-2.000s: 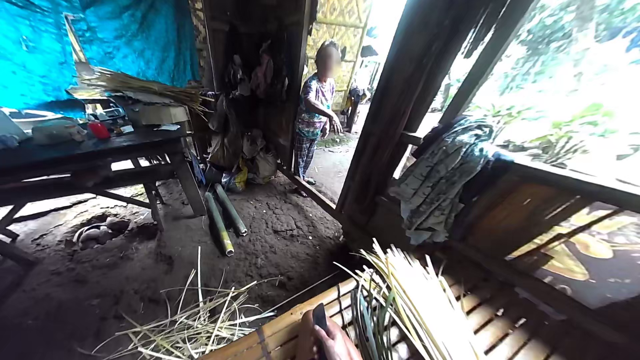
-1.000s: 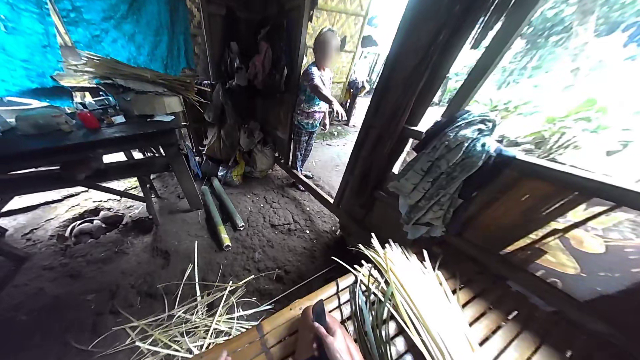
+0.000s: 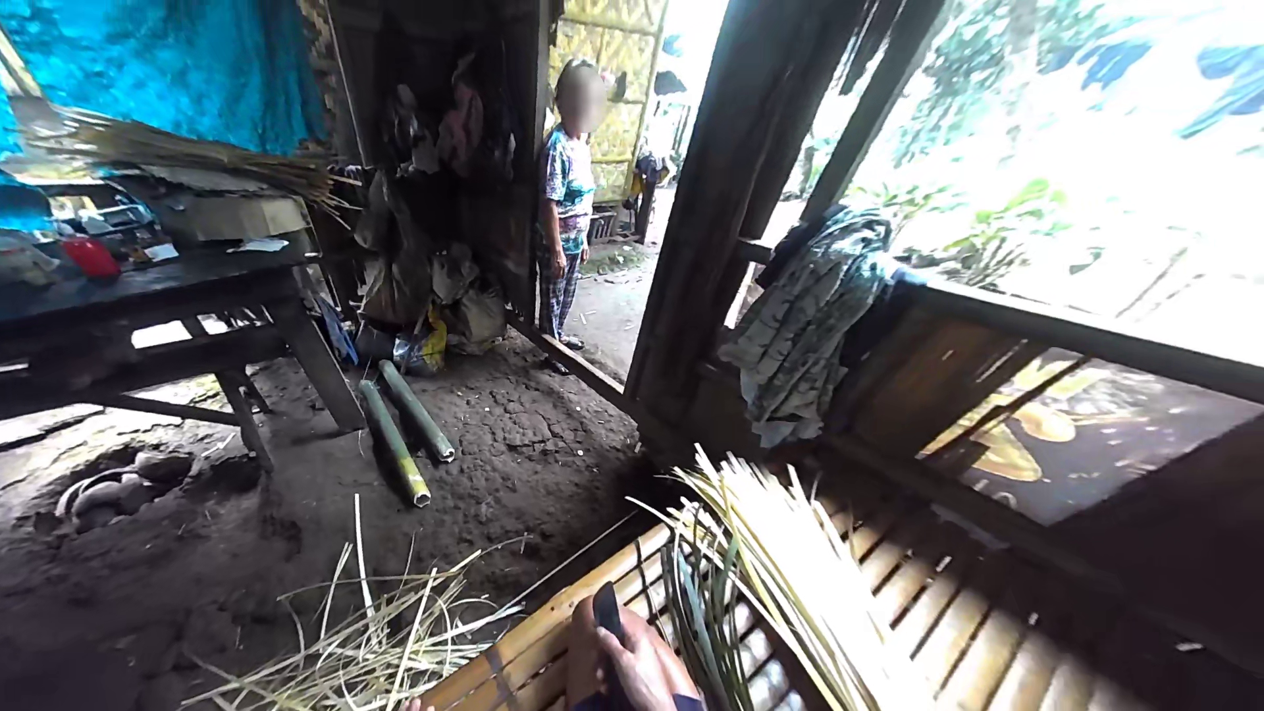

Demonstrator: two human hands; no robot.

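Observation:
At the bottom centre, my right hand (image 3: 640,660) is closed around a dark-bladed knife (image 3: 607,612), its blade pointing up and away. The hand is beside my bare knee, over the bamboo slat bench (image 3: 568,602). Only a fingertip of my left hand (image 3: 417,705) shows at the bottom edge, so its grip is hidden. Right of the knife lie green strips (image 3: 706,602) and a bundle of pale split strips (image 3: 790,553) on the slats. A loose heap of thin pale strips (image 3: 395,632) spreads over the ground to the left.
Two green bamboo poles (image 3: 400,444) lie on the earth floor near a dark wooden table (image 3: 158,286), which carries a strip bundle (image 3: 188,153). A person (image 3: 568,212) stands at the doorway. Cloth (image 3: 810,326) hangs over the rail at right.
The person at the doorway has lowered an arm that was held out in front and now stands more upright. My right hand still holds the knife in about the same place.

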